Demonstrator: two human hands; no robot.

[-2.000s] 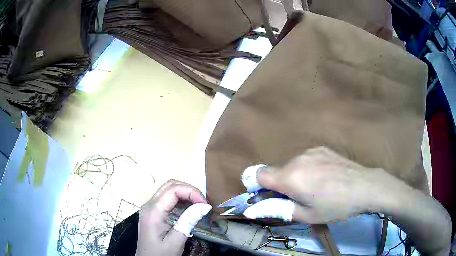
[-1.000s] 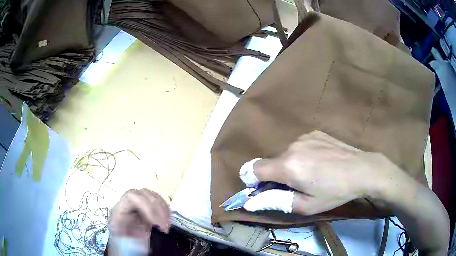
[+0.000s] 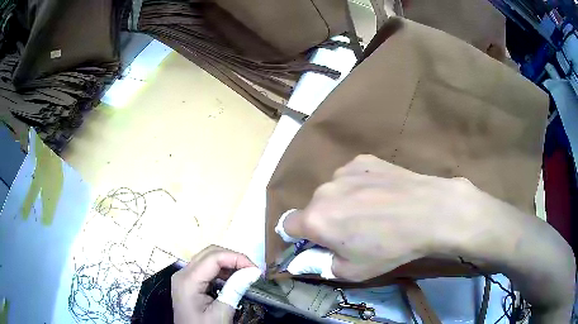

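Observation:
A brown tote bag (image 3: 443, 120) lies on the table in front of me, on the right half of the view. My right hand (image 3: 386, 218), with white covers on thumb and finger, rests over its lower part and holds the thread snips (image 3: 290, 254), mostly hidden, with the blades pointing at the bag's lower left corner. My left hand (image 3: 212, 285), with a white-covered thumb, is pinched at that same corner. Whether it grips cloth or a thread is too small to tell.
Thread clippings (image 3: 108, 278) lie on the pale table (image 3: 184, 133) at the left. Other brown bags (image 3: 272, 25) with bunched straps lie at the back, and a dark bag (image 3: 66, 44) at the far left. A metal clasp (image 3: 355, 307) is at the near edge, with black cord (image 3: 507, 297) to its right.
My left hand was away over the table's near edge a second ago and is back at the bag's corner. My right hand has moved left and down with the snips towards that corner.

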